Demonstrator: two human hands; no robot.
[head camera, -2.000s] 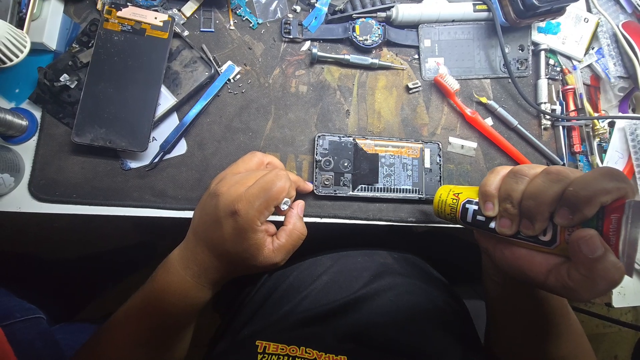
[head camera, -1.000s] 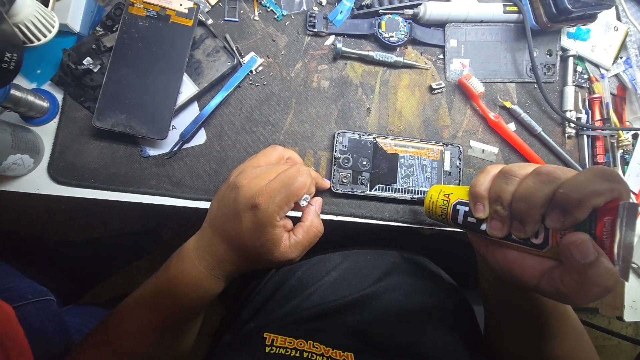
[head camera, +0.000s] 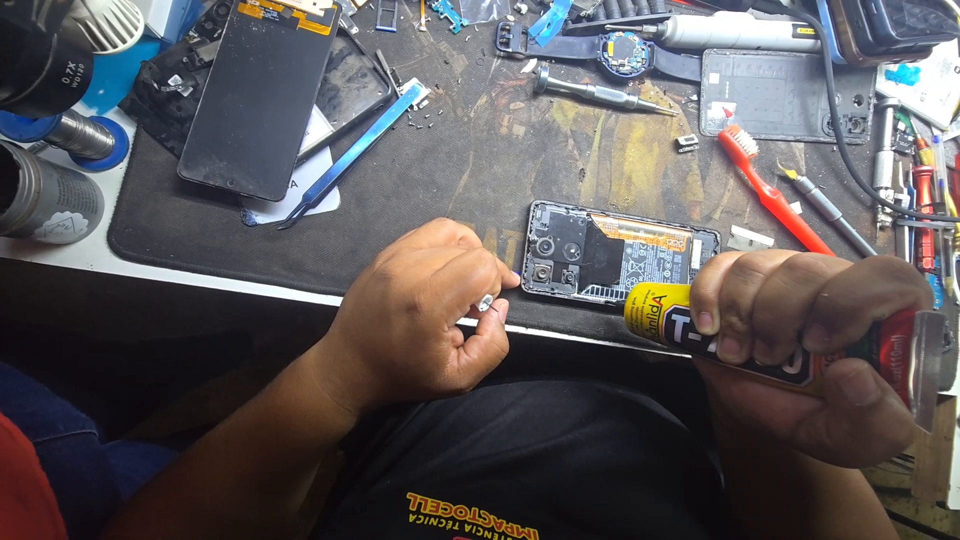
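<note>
An opened smartphone (head camera: 622, 255) lies at the front edge of the mat, its battery, orange flex cable and camera parts showing. My right hand (head camera: 810, 352) grips a yellow and black glue tube (head camera: 656, 311); the tube's nozzle end is at the phone's lower edge, and whether it touches cannot be told. Left of the phone, my left hand (head camera: 435, 311) is curled with a small whitish cap with a pin (head camera: 486, 303) between thumb and fingers. Its index fingertip rests close to the phone's left corner, perhaps against it.
A phone screen (head camera: 255, 105) and blue tweezers (head camera: 356, 154) lie at the left. Behind the phone are a screwdriver (head camera: 600, 91), a disassembled smartwatch (head camera: 626, 54) and a phone back cover (head camera: 784, 97). A red toothbrush (head camera: 776, 195) and a craft knife (head camera: 829, 202) lie at the right.
The tube's nozzle end has moved left along the phone's lower edge, from near its right corner. My left hand keeps its curled grip beside the phone. The view has shifted slightly.
</note>
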